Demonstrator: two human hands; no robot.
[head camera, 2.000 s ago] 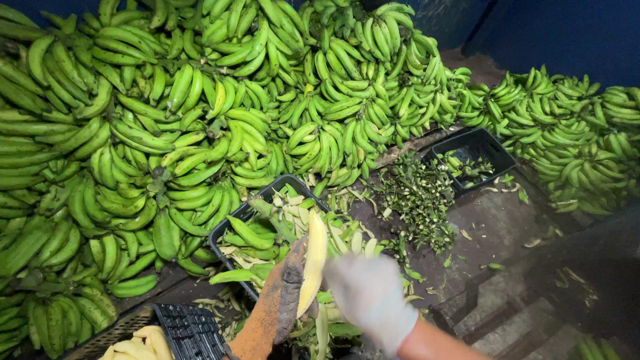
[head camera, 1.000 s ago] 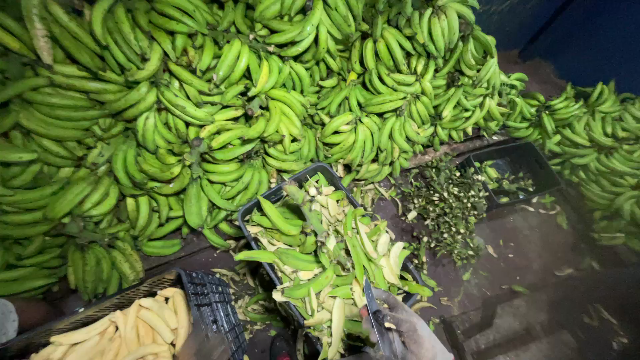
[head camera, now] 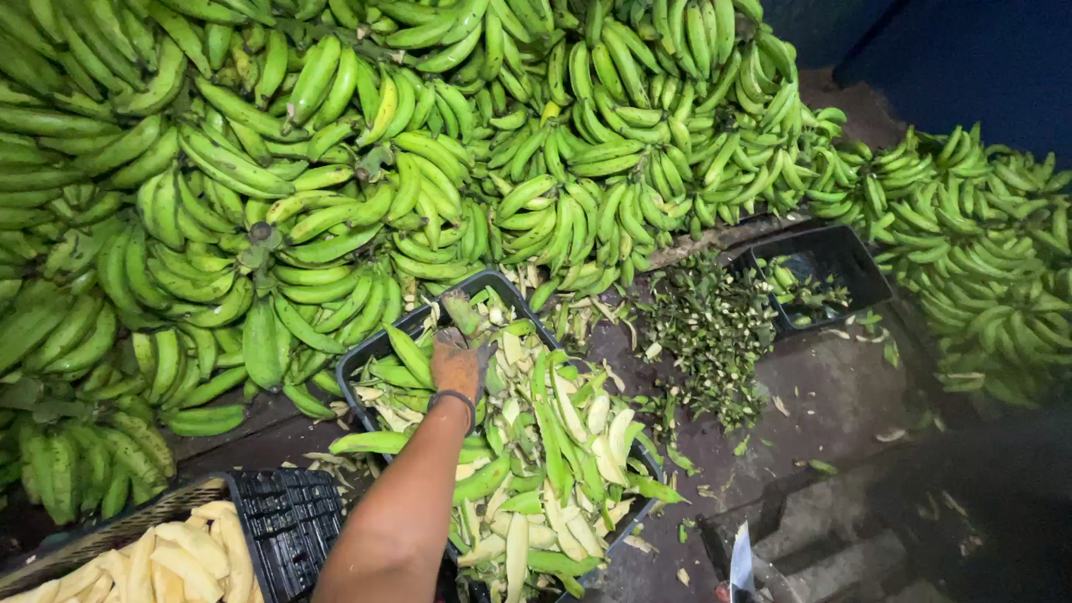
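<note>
My left hand point(head camera: 456, 367), in a stained orange-brown glove, reaches into a black plastic crate point(head camera: 366, 412). It touches a cut stalk point(head camera: 461, 315) beside green plantains point(head camera: 410, 356); its fingers are mostly hidden. Green and pale plantain peels point(head camera: 578, 419) fill much of the crate. At the bottom edge, right of the crate, a knife blade point(head camera: 741, 557) points upward. My right hand point(head camera: 766, 581), blurred and mostly cut off by the frame, is at the knife. Peeled plantains point(head camera: 188, 553) lie in another crate point(head camera: 289, 519) at lower left.
Green plantain bunches point(head camera: 318, 209) are heaped behind the crate, with another heap point(head camera: 997, 260) at the right. Small green trimmings point(head camera: 712, 335) lie on the dark floor beside a black bin point(head camera: 871, 276). A blue wall point(head camera: 963, 67) stands at upper right.
The peeled plantain near my hands two seconds ago is out of them. My left hand is now in the peel crate, and my right hand has moved to the lower right with the knife.
</note>
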